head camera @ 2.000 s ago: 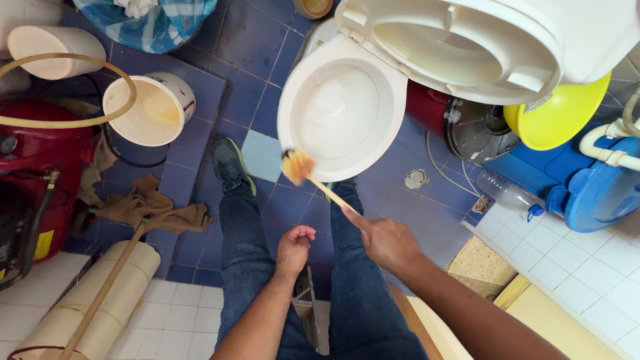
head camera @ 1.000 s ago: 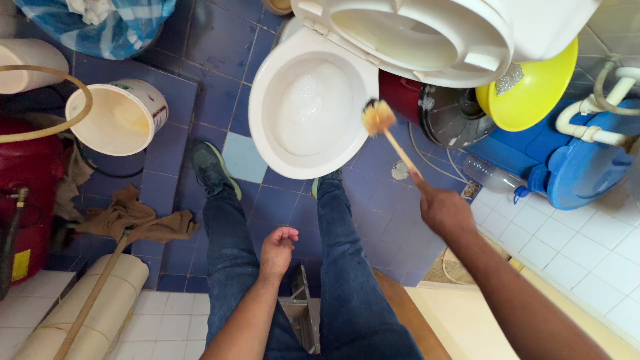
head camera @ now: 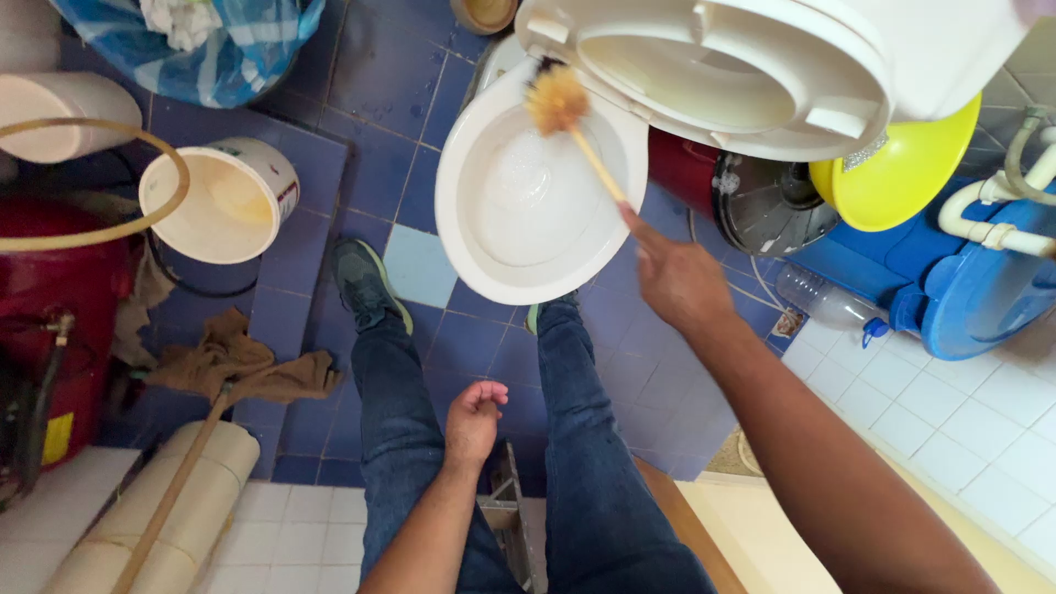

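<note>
My right hand (head camera: 681,276) grips the wooden handle of a toilet brush (head camera: 558,101). The yellowish bristle head, dark at its tip, is over the back left rim of the white toilet bowl (head camera: 456,198); whether it touches the rim I cannot tell. Bubbly water lies in the bowl. Behind it the toilet seat and lid (head camera: 833,78) stand raised. My left hand (head camera: 474,422) hangs over my legs below the bowl, holding nothing, its fingers partly curled.
On the left are a white bucket (head camera: 210,206), a brown cloth (head camera: 223,359) on a stick and a red drum (head camera: 58,313). A yellow basin (head camera: 907,173), a plastic bottle (head camera: 825,297) and a blue basin (head camera: 990,285) are at the right. A metal ladder (head camera: 505,511) lies between my legs.
My right hand has moved the brush from beside the front of the bowl, then its right side, to the back left rim. The left hand stays low, empty.
</note>
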